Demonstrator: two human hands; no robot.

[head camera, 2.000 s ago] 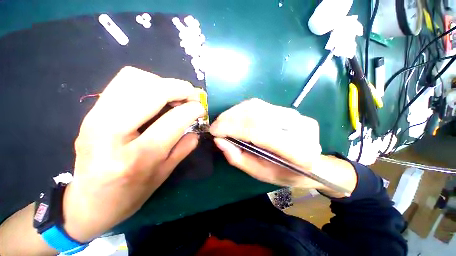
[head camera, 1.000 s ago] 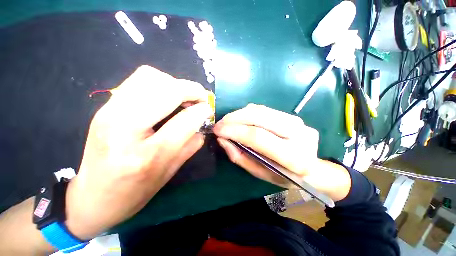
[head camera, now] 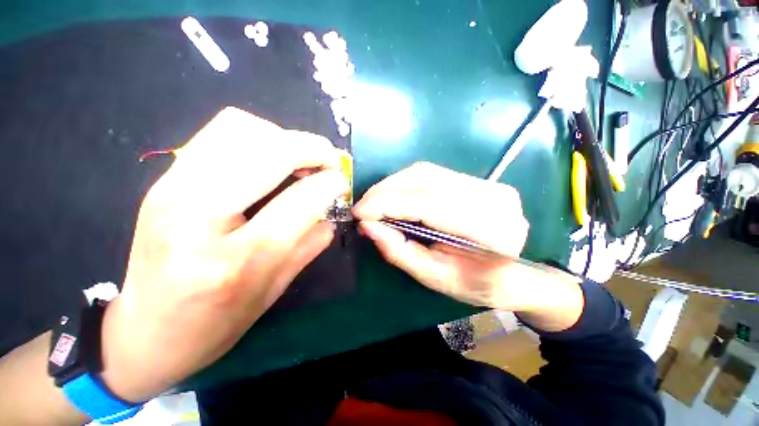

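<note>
My left hand (head camera: 225,241) pinches a tiny silvery circuit board (head camera: 339,210) between its fingertips, over the black mat's right edge. An amber-yellow piece (head camera: 346,166) shows beside the board at the fingertips. My right hand (head camera: 445,233) holds slim metal tweezers (head camera: 433,236) like a pen, pointing left at the board. The tweezers' tips are hidden at the fingertips, so contact with the board cannot be told. A thin red wire (head camera: 156,154) sticks out left behind my left hand.
The black mat (head camera: 66,208) bears a white oblong strip (head camera: 205,45) and small white round parts (head camera: 333,71). On the green bench, right, lie a white bottle (head camera: 553,35), crumpled tissue, a white-shafted tool (head camera: 518,143), yellow-and-black cutters (head camera: 596,170) and black cables.
The tweezers in my right hand lie at a flatter angle than before. The board stays pinched in my left hand. The whole view has shifted slightly.
</note>
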